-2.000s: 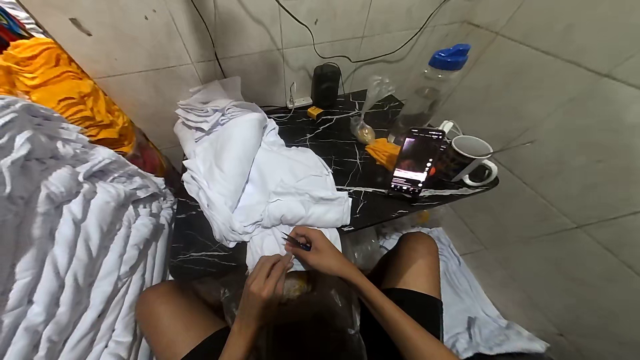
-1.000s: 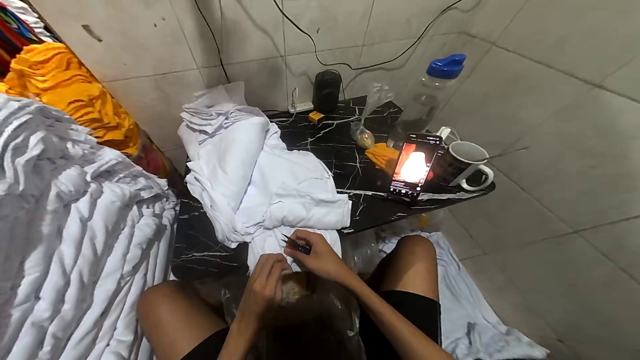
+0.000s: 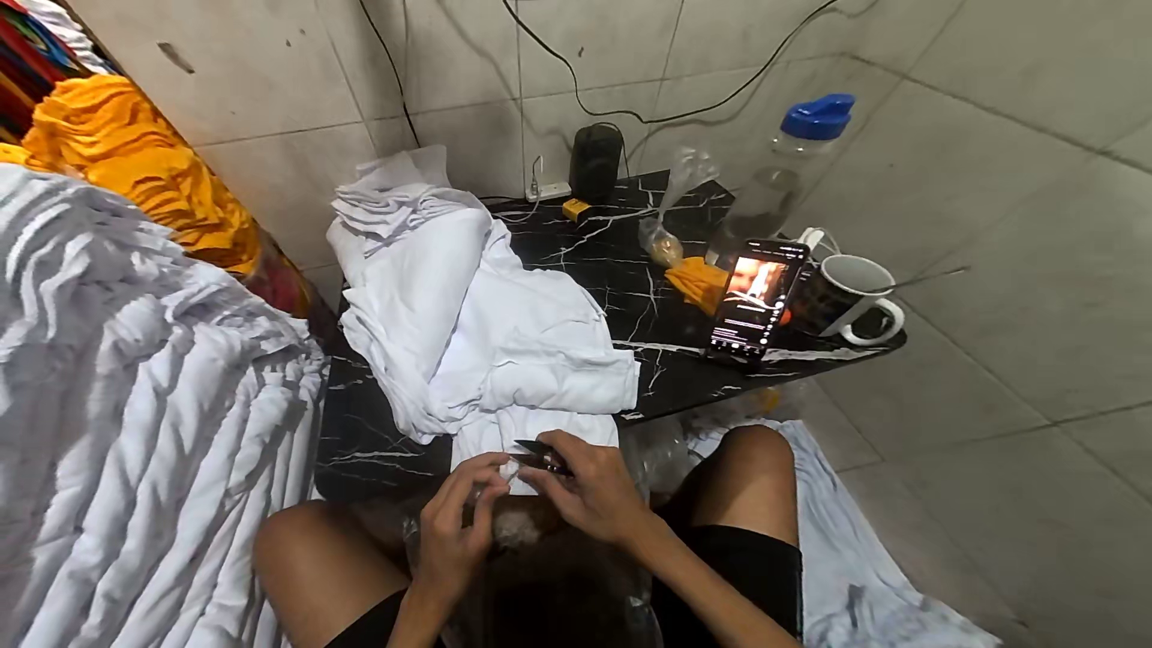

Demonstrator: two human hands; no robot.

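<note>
Between its thumb and fingertips, my left hand (image 3: 463, 513) pinches a small bit of white fabric (image 3: 508, 470) near the table's front edge. Just right of it, my right hand (image 3: 589, 477) grips small dark thread snips (image 3: 538, 456), their blades pointing left and apart. A strip of white cloth (image 3: 576, 427) hangs over the table edge behind both hands. It comes from a folded pile of white fabric (image 3: 459, 297) lying on the black marble-patterned table (image 3: 594, 243). My fingers partly hide the snips' handles.
Stacked white fabric (image 3: 153, 432) fills the left side, with orange fabric (image 3: 144, 171) behind. On the table's right are a lit smartphone (image 3: 756, 297), a mug (image 3: 846, 292), a plastic bottle (image 3: 774, 180) and an orange cloth (image 3: 697, 283). More pale cloth (image 3: 855, 558) lies at lower right.
The snips' blades now show plainly apart beside the bit of white fabric in my left fingertips. Both hands stay close together at the table edge. The picture on the phone has changed.
</note>
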